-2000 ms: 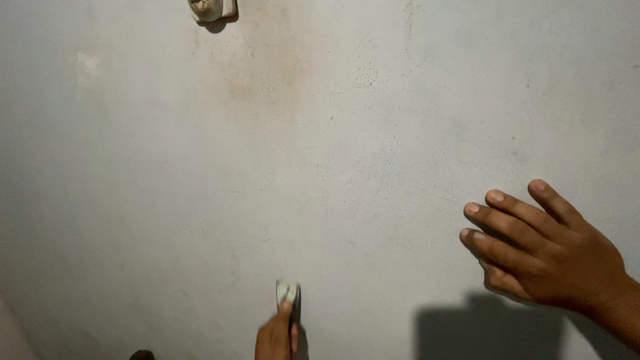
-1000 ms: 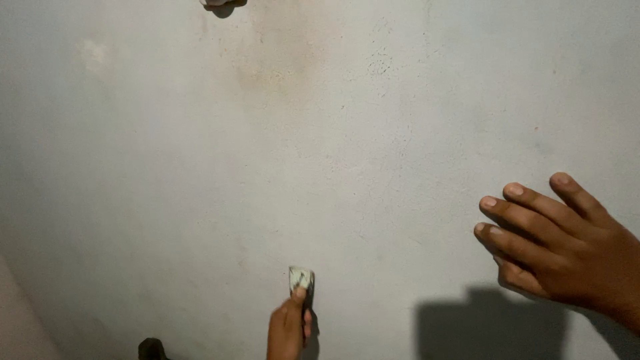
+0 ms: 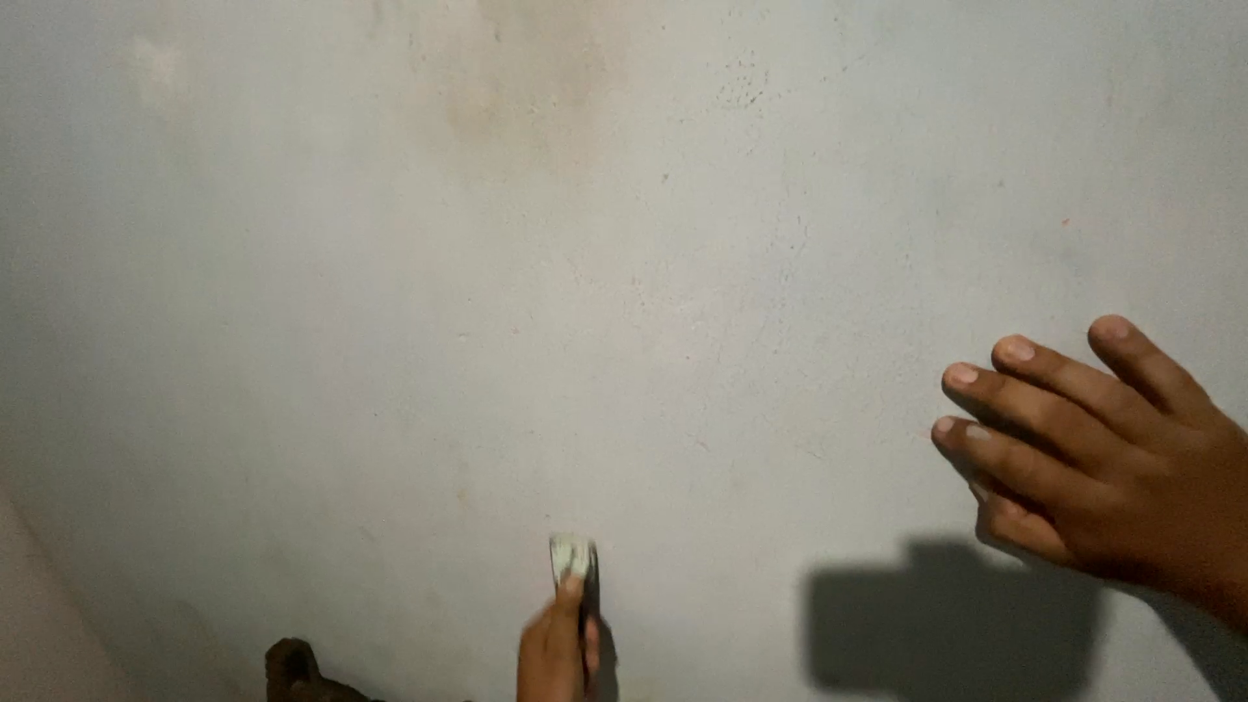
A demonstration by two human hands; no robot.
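Observation:
My left hand (image 3: 554,648) comes in at the bottom centre and grips a small flat tool (image 3: 571,556) that looks like a scraper. Its pale, smeared end lies at the painted wall (image 3: 634,390), with the thumb or a finger laid along it. The handle is mostly hidden by the hand. At the right, my right hand (image 3: 1102,458) rests at the wall with its back showing, several fingers spread toward the upper left and the thumb low. It holds nothing visible.
A brownish stain (image 3: 526,78) and small pits mark the upper wall. A dark brown object (image 3: 297,668), unclear in kind, stands at the lower left. A pinkish surface (image 3: 29,595) borders the wall there. A boxy shadow lies below my right hand.
The view has shifted down the wall, and the fixture at the top has left it. More of the dark brown object shows. My left hand keeps its hold on the tool.

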